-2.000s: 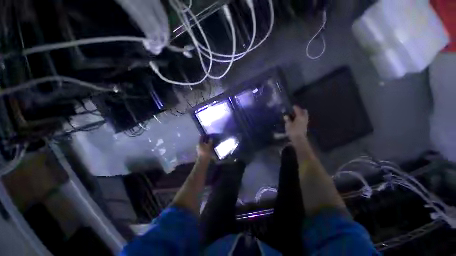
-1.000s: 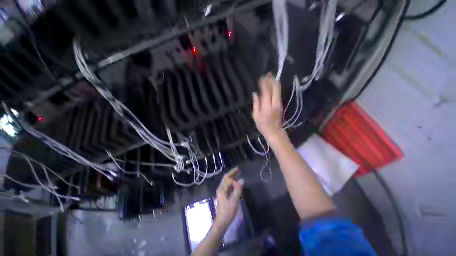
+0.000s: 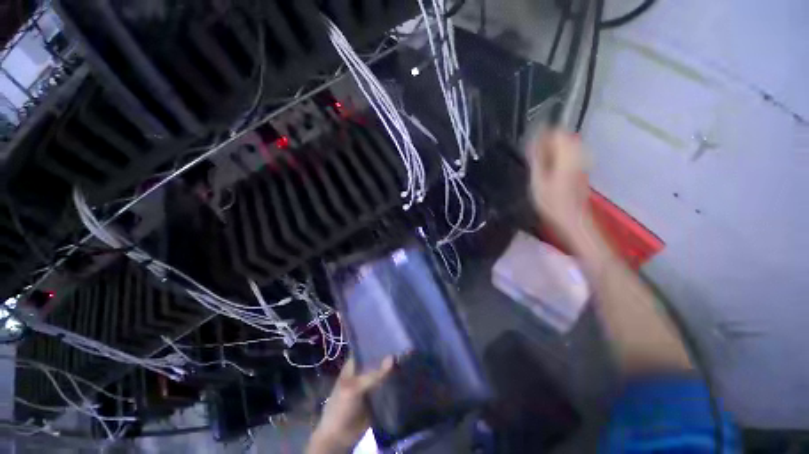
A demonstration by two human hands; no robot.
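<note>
A glossy black slab, possibly a tablet (image 3: 412, 324), is tilted in the lower middle, its face reflecting pale light. My left hand (image 3: 350, 399) grips it at its lower left edge, with a finger or thumb over the face. Its other fingers are hidden. My right hand (image 3: 559, 173) is raised at the right, near the rack's end and in front of the red crate. It is blurred, and I cannot tell whether it holds anything. White cables (image 3: 386, 111) hang from the shelf beyond the slab.
Rows of upright dark slabs (image 3: 293, 199) fill the rack, with small red lights above. More white cables (image 3: 204, 297) hang at the left. A white block (image 3: 543, 279) and a red crate (image 3: 625, 232) are at the right by the pale wall (image 3: 745, 177). A dark cable runs along the floor.
My left hand has taken hold of a glossy slab, now raised towards the rack. My right hand has moved right, away from the hanging white cables. The view has shifted.
</note>
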